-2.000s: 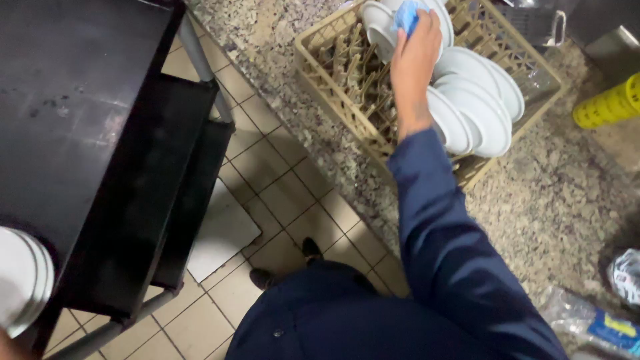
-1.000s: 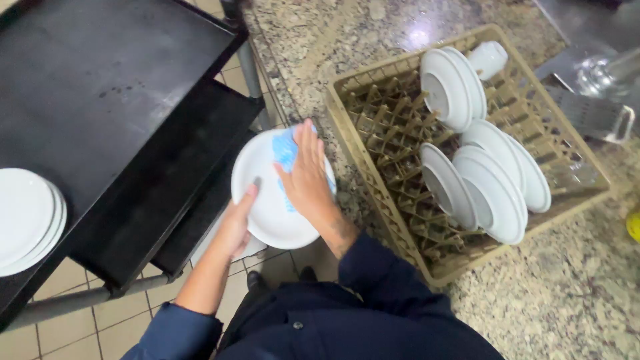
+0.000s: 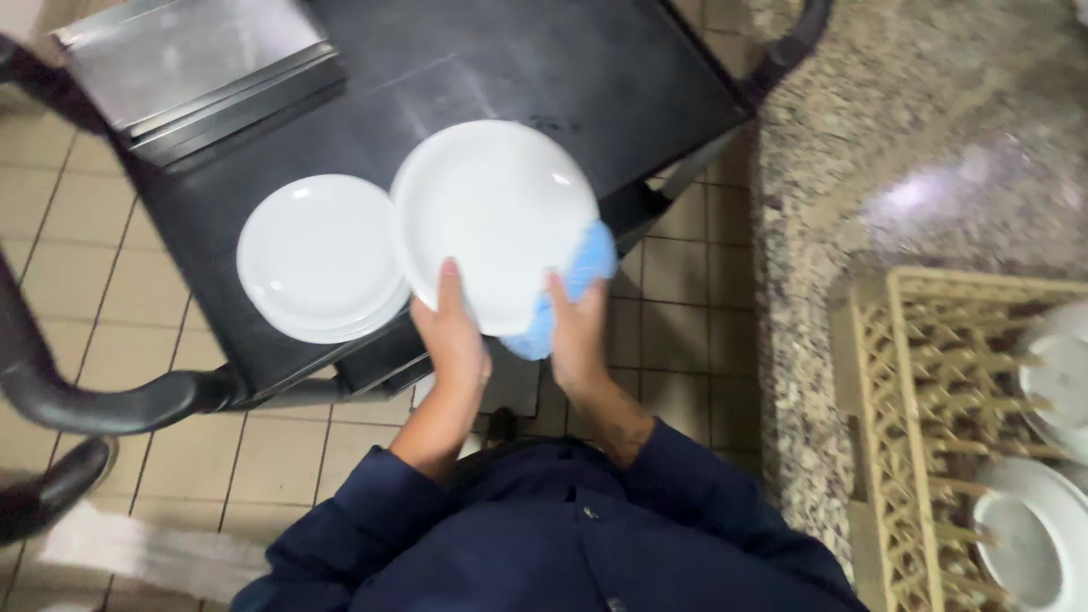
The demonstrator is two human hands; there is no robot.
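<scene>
Both my hands hold a white round plate (image 3: 493, 212) in front of me, above the near edge of the black cart. My left hand (image 3: 452, 336) grips its lower left rim, thumb on top. At the lower right rim, my right hand (image 3: 580, 327) pinches the plate together with a blue cloth (image 3: 592, 259), which wraps the edge. Just left of the held plate, a short stack of white plates (image 3: 319, 255) lies on the cart top. The fingers under the held plate are hidden.
The black cart (image 3: 442, 81) carries a metal container (image 3: 195, 59) at its back left, and a curved black handle (image 3: 127, 408) juts toward me. On the granite counter (image 3: 816, 212) at right stands a tan dish rack (image 3: 914, 408) with white dishes (image 3: 1033, 527). A black shoe (image 3: 64, 484) shows on the tiled floor at left.
The view has swung left toward the cart. Two seconds ago my right hand was at the rack with the blue cloth; one second ago it pressed the cloth on a plate, now it holds the plate's rim.
</scene>
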